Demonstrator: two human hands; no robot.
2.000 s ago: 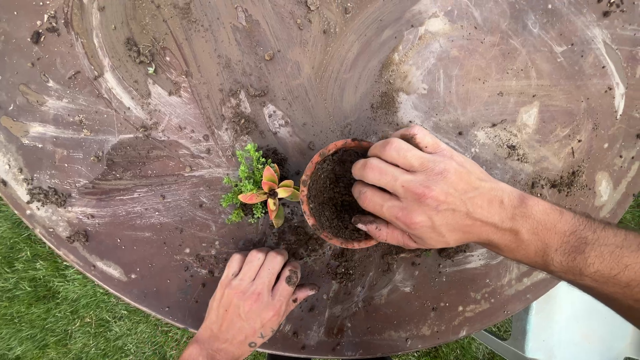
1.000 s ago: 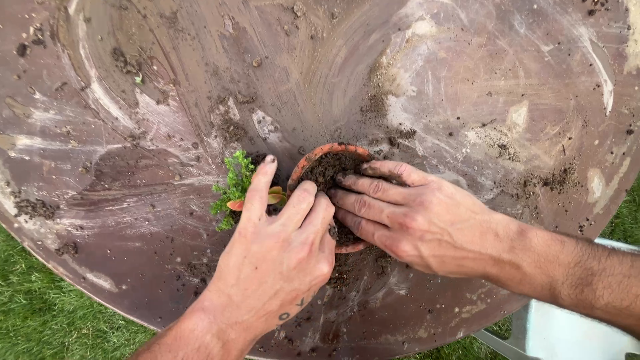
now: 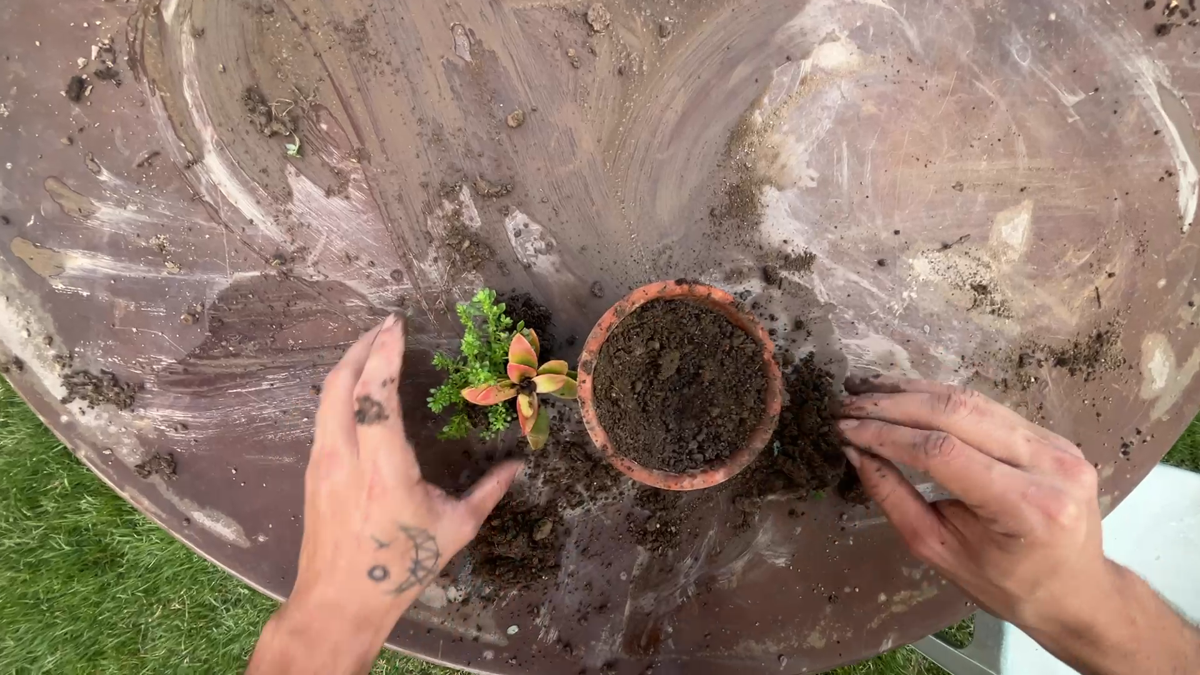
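A round terracotta pot (image 3: 589, 394) filled with dark potting soil (image 3: 682, 384) stands near the middle of the table. Just left of it, a small succulent with red-edged leaves (image 3: 525, 380) and a green leafy plant (image 3: 481, 352) sit close together. My left hand (image 3: 384, 478) is left of the plants, thumb and fingers spread, holding nothing. On the pot's other side, my right hand (image 3: 975, 478) has its fingertips at a loose heap of soil (image 3: 808, 427); whether any soil is between them I cannot tell.
The round brown table (image 3: 937, 319) is streaked with mud and scattered with soil crumbs. More loose soil (image 3: 516, 544) lies below the plants. A pale chair (image 3: 1148, 534) stands beyond the lower right edge, and grass (image 3: 112, 544) surrounds the table.
Both hands have come away from the pot: my left hand has moved left past the plants, my right hand right to the loose soil. The soil surface in the pot now shows whole.
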